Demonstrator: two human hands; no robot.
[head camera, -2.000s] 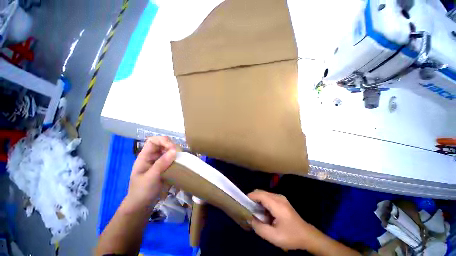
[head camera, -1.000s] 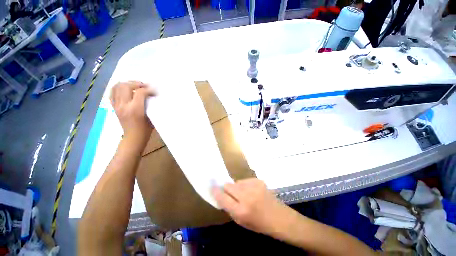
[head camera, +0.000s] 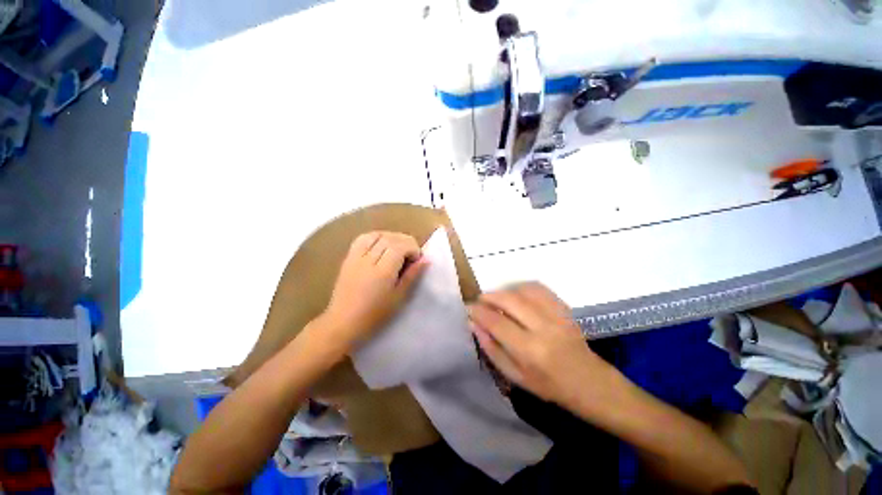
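Note:
The brown panel (head camera: 319, 261) lies at the table's front edge with its curved edge up and left, and part hangs over the edge. The pale piece (head camera: 440, 338) lies along its right edge, partly folded, its lower end hanging below the table. My left hand (head camera: 377, 285) grips the pale piece near its top corner, fingertips bent on it. My right hand (head camera: 527, 338) has its fingertips at the right edge of the pale piece and panel, pinching there. The presser foot (head camera: 491, 169) of the sewing machine is up and right of the cloth, apart from it.
The white machine head (head camera: 677, 106) stands at the back right. Orange-black snips (head camera: 805, 178) lie on the table at right. Pale pieces (head camera: 783, 348) and brown pieces are below the table at right. A blue bin with loose pieces (head camera: 324, 435) is below the front edge.
The pale piece has come down from the air onto the panel's right edge. The panel has turned, its curved edge now up and left. Both hands have moved closer together; the view has shifted.

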